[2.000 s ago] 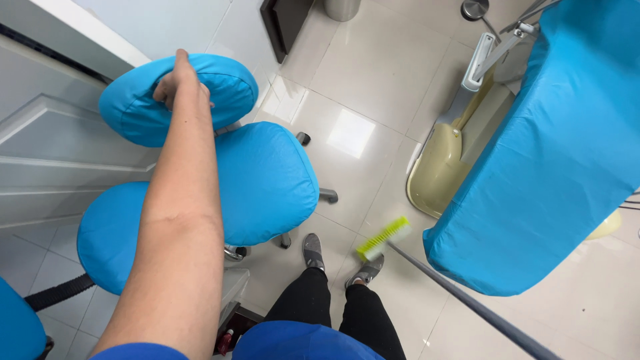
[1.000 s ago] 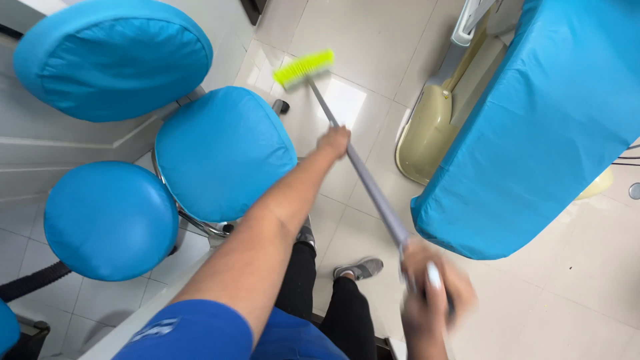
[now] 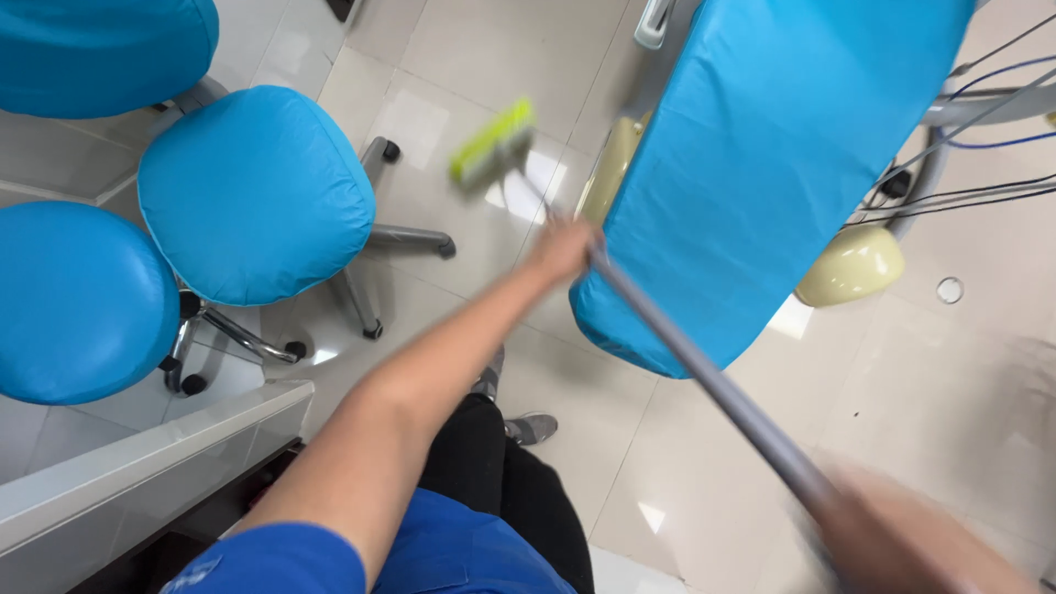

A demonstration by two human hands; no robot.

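Observation:
A broom with a gray pole (image 3: 709, 371) runs diagonally from the lower right up to the middle of the view. Its head, with lime-green bristles (image 3: 493, 147), is blurred and tilted over the glossy tiled floor (image 3: 487, 49). My left hand (image 3: 569, 247) grips the lower part of the pole, a short way from the head. At the lower right, my right hand (image 3: 899, 536) is closed round the pole's upper part, strongly blurred and partly cut off by the frame edge.
A blue-covered dental chair (image 3: 767, 181) stands right of the broom head, with cables beyond it. To the left are a wheeled chair with a blue seat (image 3: 256, 194) and a round blue stool (image 3: 82, 301). A white cabinet edge (image 3: 148, 462) lies at lower left.
My left hand was on the wheeled chair's backrest two seconds ago; it now holds the broom pole. The broom head has moved away from my feet. The view has shifted.

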